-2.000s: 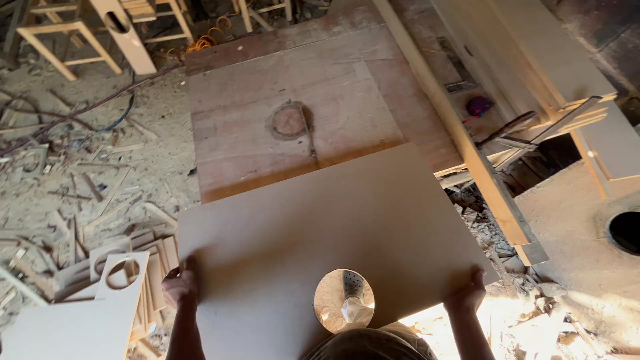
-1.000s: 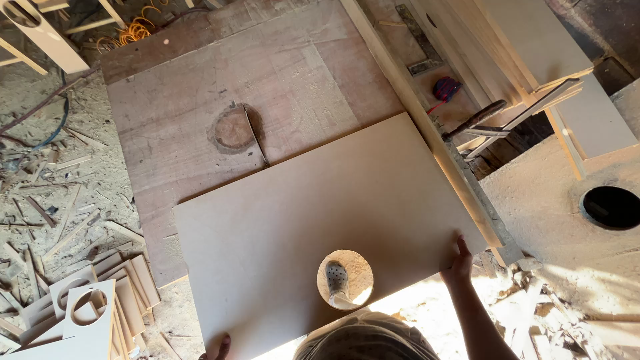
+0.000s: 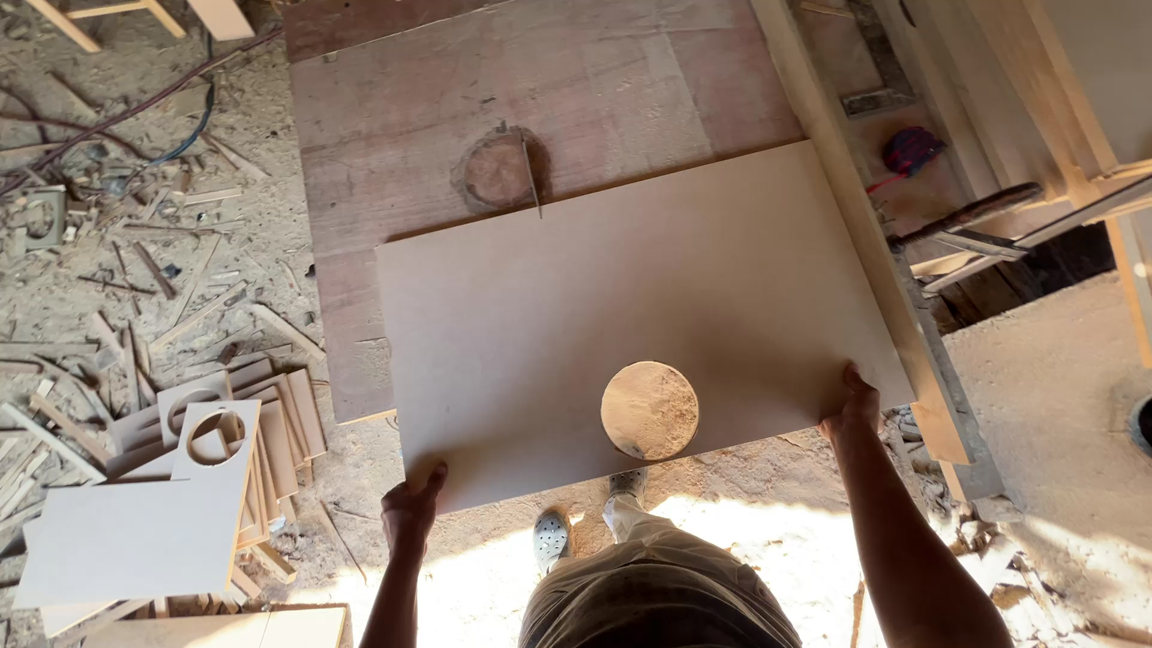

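A flat pale board [image 3: 621, 306] with a round hole near its lower edge lies partly on a plywood saw table [image 3: 630, 81] and overhangs the side toward me. My left hand [image 3: 412, 508] grips its lower left corner, thumb on top. My right hand [image 3: 853, 405] holds the near edge close to the right corner, thumb on top, fingers hidden beneath. The board's right edge runs along a long wooden fence [image 3: 841, 180]. Just at the far edge of the board stands a thin circular saw blade [image 3: 529, 175], beside a round patch in the tabletop.
Cut panels with round holes [image 3: 247, 432] are stacked at the lower left. Wood offcuts [image 3: 202, 315] and cables [image 3: 135, 117] litter the floor. Right of the fence are a dark red and blue object [image 3: 911, 150], a dark rod [image 3: 972, 216] and long boards [image 3: 1017, 90].
The board, seen raised before the table two seconds ago, now lies on it against the fence, its far edge at the blade. Both hands still hold it.
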